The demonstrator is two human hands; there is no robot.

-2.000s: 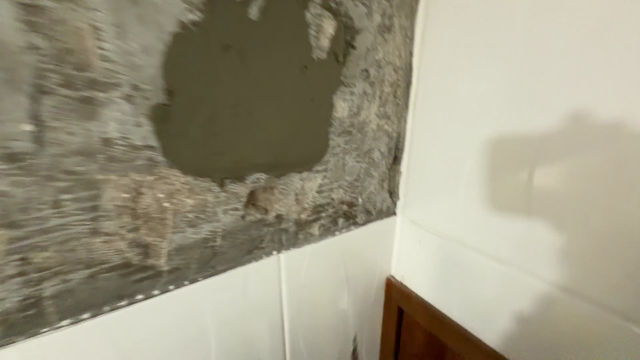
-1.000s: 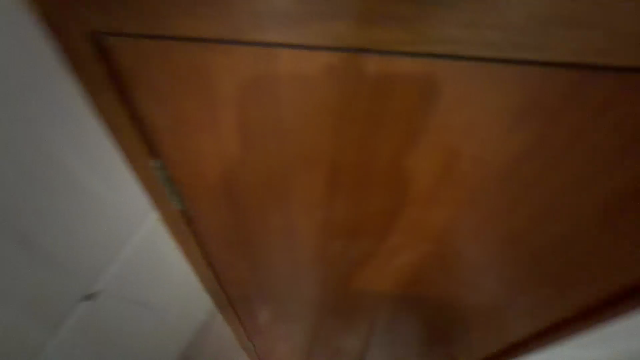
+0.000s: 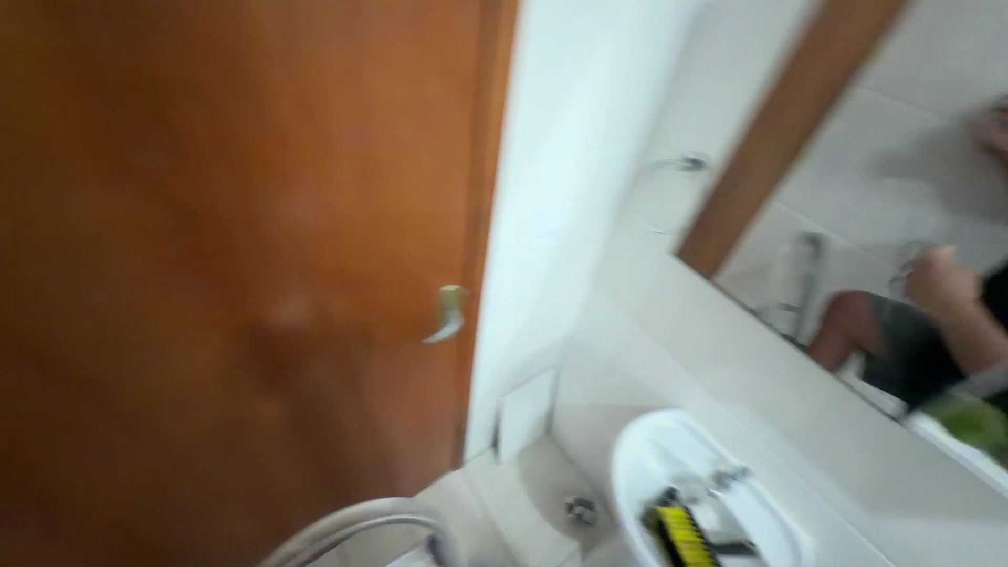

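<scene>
Neither of my hands shows directly in the head view. A wooden-framed mirror (image 3: 756,150) on the right wall reflects part of a person, with a bent arm and a knee, all blurred; what the reflected hand holds cannot be told. Below the mirror, a white washbasin (image 3: 642,449) with a metal faucet (image 3: 728,476) holds a yellow and black object (image 3: 683,535) and other items too blurred to name. A brown wooden door (image 3: 236,236) with a metal lever handle (image 3: 449,315) fills the left side.
A pale hose or curved tubing (image 3: 378,510) arcs at the bottom, in front of the door. A round metal fitting (image 3: 581,510) is near the basin. A white tile (image 3: 526,413) leans in the corner. A small metal hook or holder (image 3: 693,162) is on the wall.
The view has swung from a rough wall with a wet grey patch, across the wooden door, to the handle, basin and mirror. No hand shows directly in any frame.
</scene>
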